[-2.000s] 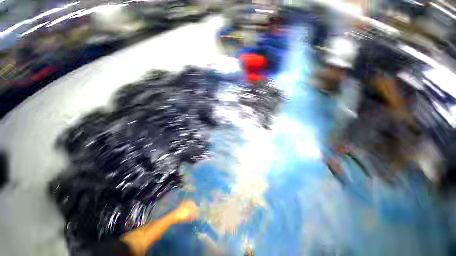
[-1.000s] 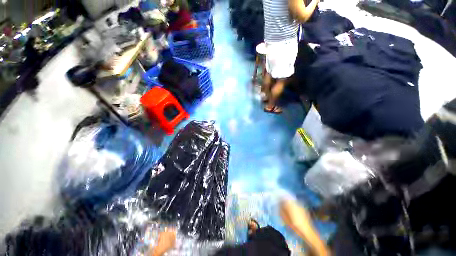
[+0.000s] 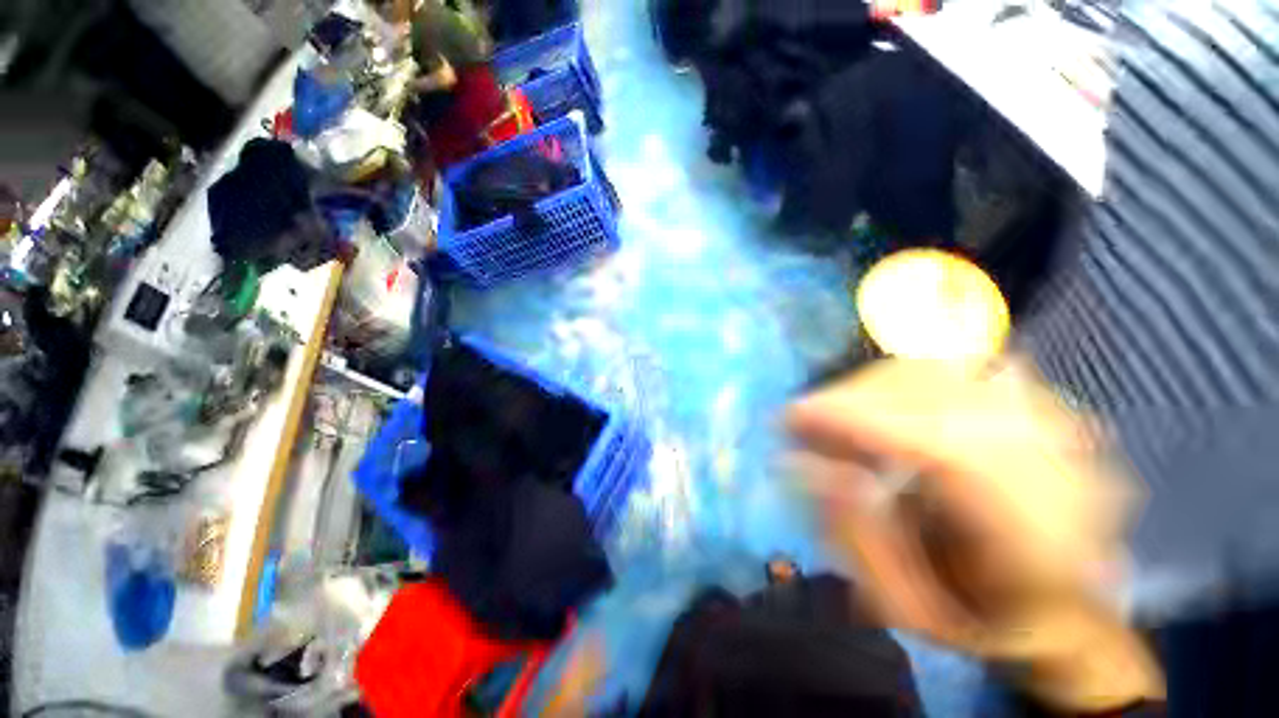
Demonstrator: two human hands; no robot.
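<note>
My right hand [image 3: 982,519] is large and blurred at the lower right, raised close to the camera, with its fingers curled. Whether it holds anything is hidden by the blur. A blurred skin-toned patch [image 3: 575,676] at the bottom edge may be my left hand, but its fingers cannot be made out. Dark cloth [image 3: 519,547] lies over a blue crate [image 3: 617,470] beside a red plastic stool [image 3: 421,652] at the lower left.
A round pale stool seat [image 3: 933,306] stands just beyond my right hand. A person in a striped top [image 3: 1206,183] is very close on the right. Cluttered white tables [image 3: 77,617] line the left. Another blue crate [image 3: 526,253] and a blue floor aisle [image 3: 701,309] lie ahead.
The view has moved forward along the aisle. The striped-top person, crates and red stool are nearer. The black plastic-wrapped bundle has left view. My right hand appears higher and larger.
</note>
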